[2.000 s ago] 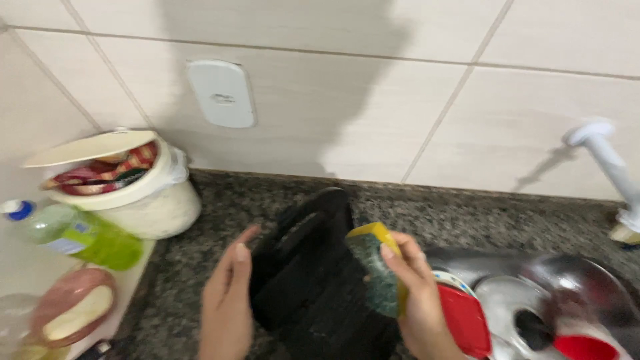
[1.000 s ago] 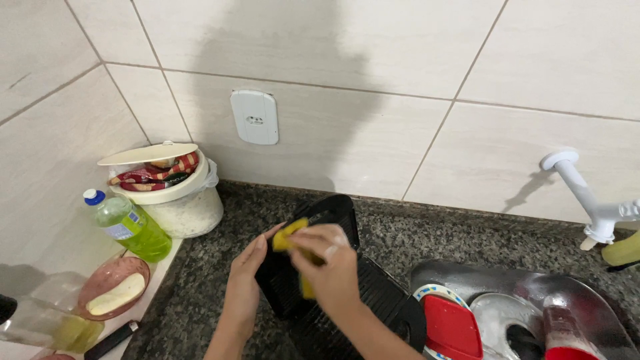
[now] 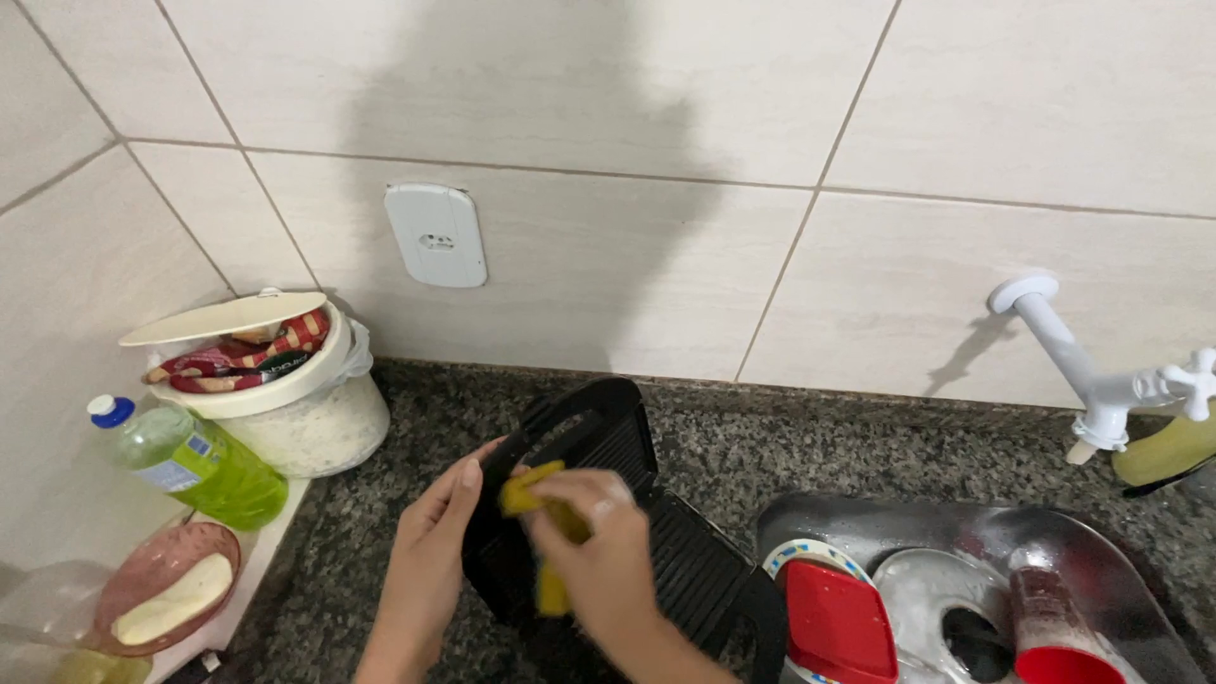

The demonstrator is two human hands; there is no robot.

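Note:
A black electric sandwich grill lies opened on the granite counter, its ribbed plates showing. My left hand grips the raised lid by its left edge and holds it tilted. Pinched in my right hand is a yellow sponge, held against the outer face of the lid; the hand is slightly blurred and covers part of the sponge.
A metal sink at the right holds a red plastic container, plates, a lid and a red-rimmed cup under a white tap. At the left stand a waste bin, a green detergent bottle and a pink soap dish. A socket is on the wall.
Two seconds ago my left hand was spread beside the grill and my right held the sponge at its right side. The sponge has since moved left onto the lid, which my left hand now grips.

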